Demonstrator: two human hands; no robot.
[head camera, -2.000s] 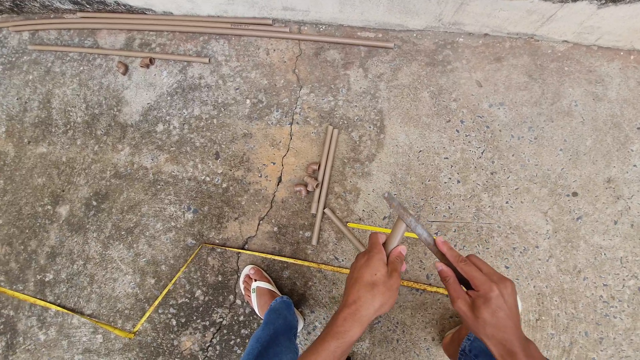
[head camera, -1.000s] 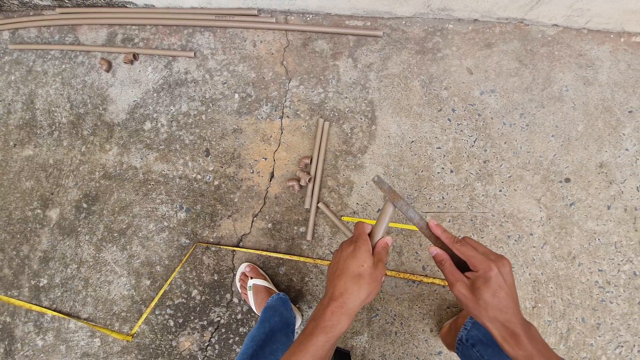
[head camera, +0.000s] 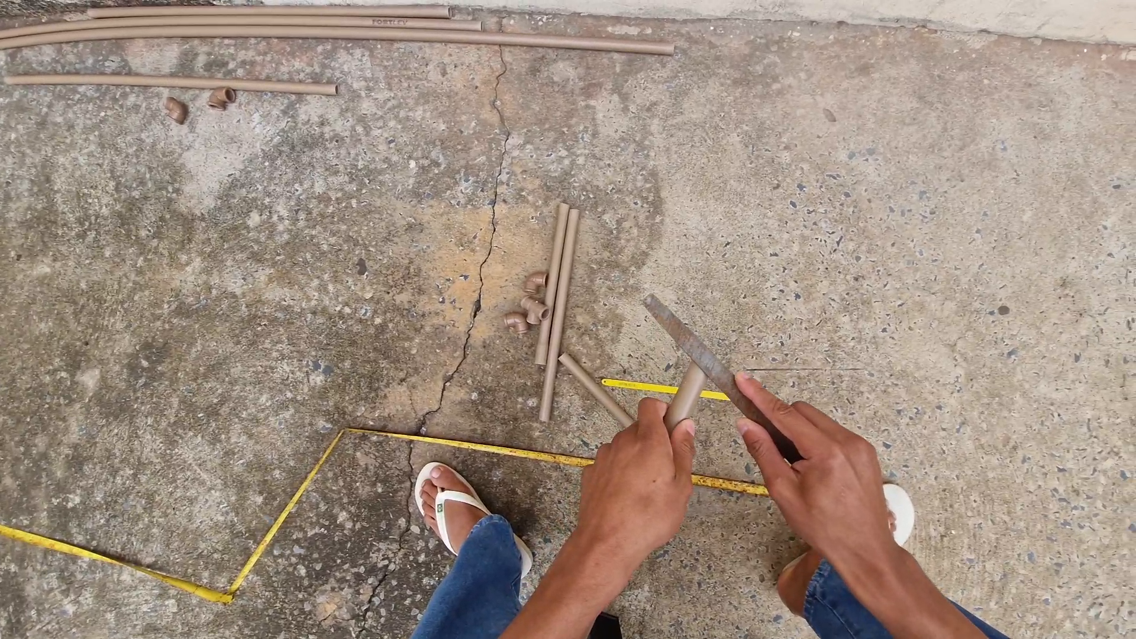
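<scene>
My left hand (head camera: 637, 479) grips a short brown plastic pipe (head camera: 687, 395), its upper end sticking out of the fist. A flat metal file (head camera: 697, 351) lies across that end, slanting up to the left, and my right hand (head camera: 821, 466) is closed on its lower part. Just left of my left hand, another short pipe (head camera: 595, 389) rests on the concrete, its lower end hidden by the hand. Behind the file, a yellow hacksaw blade (head camera: 643, 385) lies on the ground, partly covered.
Two pipe pieces (head camera: 559, 311) lie beside several brown pipe fittings (head camera: 534, 309). Long pipes (head camera: 355, 33) and a shorter one (head camera: 177, 82) lie by the wall, near two elbow fittings (head camera: 177, 110). A bent yellow measuring tape (head camera: 288, 515) crosses the floor beyond my sandaled foot (head camera: 453, 506).
Both hands keep their hold on the pipe and the file. The file's position across the pipe end has shifted slightly; the things on the ground have stayed put.
</scene>
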